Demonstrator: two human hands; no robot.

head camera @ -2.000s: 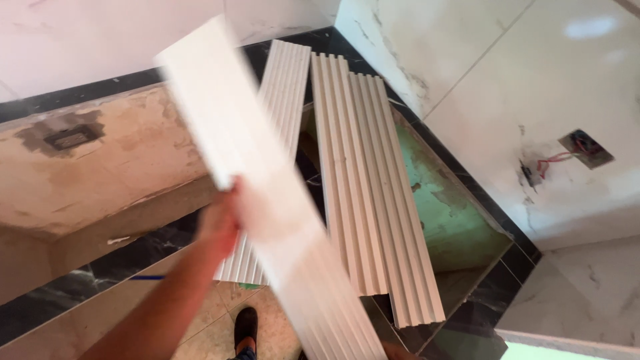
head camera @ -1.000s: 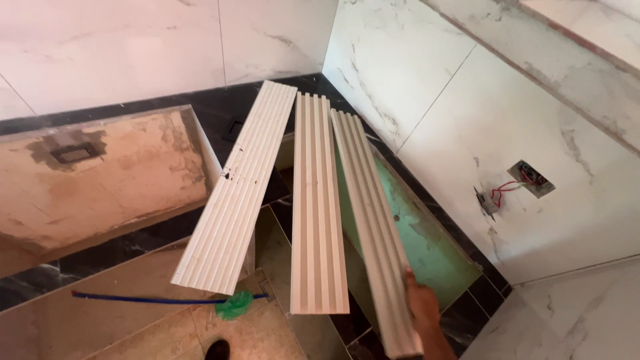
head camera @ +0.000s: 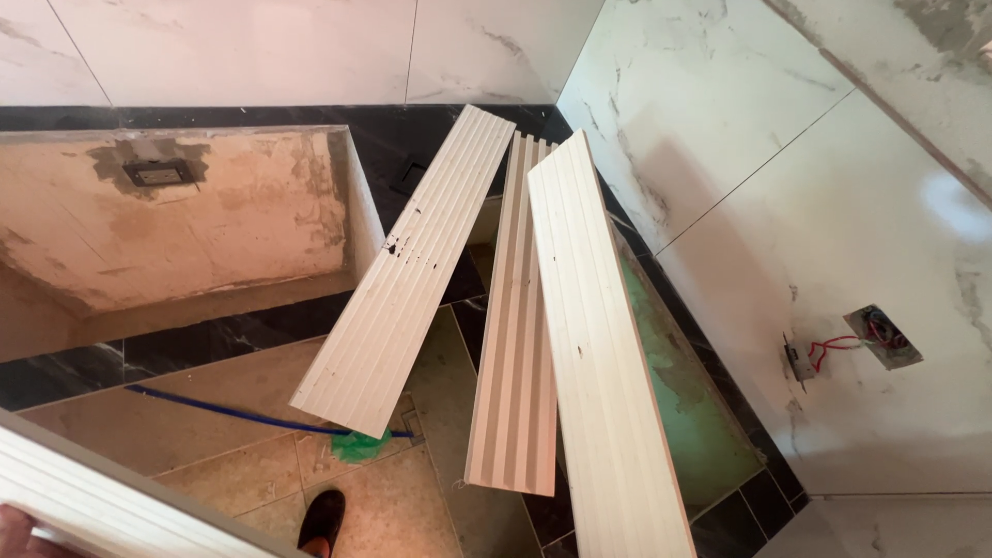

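Observation:
At the bottom left corner, my left hand (head camera: pixel 17 535) is partly in view, its fingers on the edge of a pale grooved panel (head camera: pixel 116 500). My right hand is out of view. Three more long panels lie side by side, fanned out, over the black tile ledge. The left one (head camera: pixel 407 271) shows a finely lined face with dark specks. The middle one (head camera: pixel 515 364) shows deep ribs. Partly overlapping it, the right one (head camera: pixel 608 349) turns a flatter, finely lined face up and runs out of the bottom edge.
Black tile (head camera: pixel 232 329) borders a recessed niche (head camera: pixel 225 232) with an outlet box (head camera: pixel 157 173). A greenish recess (head camera: pixel 682 395) lies at right. Red wires hang from a wall box (head camera: pixel 883 336). On the floor are a blue strip (head camera: pixel 232 415), green plastic (head camera: pixel 359 446) and a shod foot (head camera: pixel 322 519).
A second ago a hand held the right panel's lower end; that hand is now out of view, and a flatter face shows there. A panel with my left hand has come in at bottom left.

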